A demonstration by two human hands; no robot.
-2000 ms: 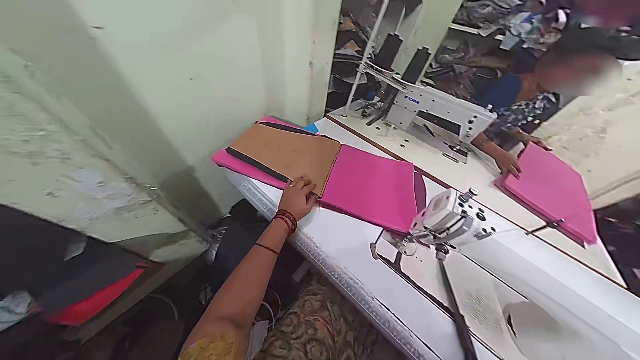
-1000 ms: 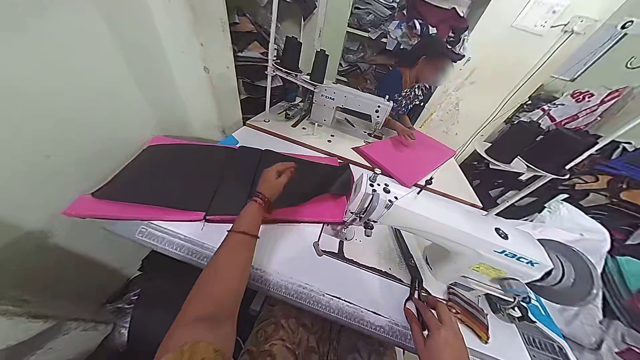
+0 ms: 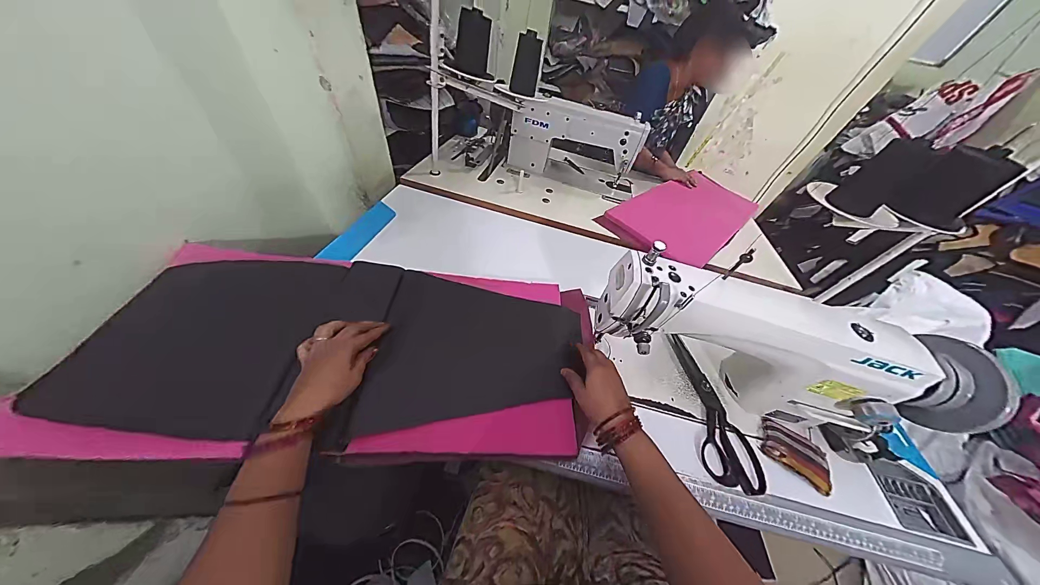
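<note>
A long black fabric panel (image 3: 479, 349) lies over a bright pink piece (image 3: 504, 426) at the left of the sewing table. My left hand (image 3: 337, 361) rests on the black panel beside its crosswise seam, fingers bent toward the right. The right end of the panel is at my right hand (image 3: 600, 382), whose fingertips and thumb touch its edge; whether they pinch it is unclear. Just right of that end stands the needle head of a white Jack sewing machine (image 3: 780, 349). Black-handled scissors (image 3: 727, 447) lie beneath the machine arm, blades pointing away from me.
A measuring scale (image 3: 731, 504) runs along the table's front edge. Striped bundled pieces (image 3: 796, 455) lie right of the scissors. Across the table, a co-worker's hand (image 3: 678, 175) touches a pink panel (image 3: 691, 215) by a second sewing machine (image 3: 577, 134). A wall (image 3: 179, 122) borders the left side.
My right hand has left the scissors and moved left to the black panel's end. Two seconds ago a brown piece showed on the pink one; the black panel covers that area now.
</note>
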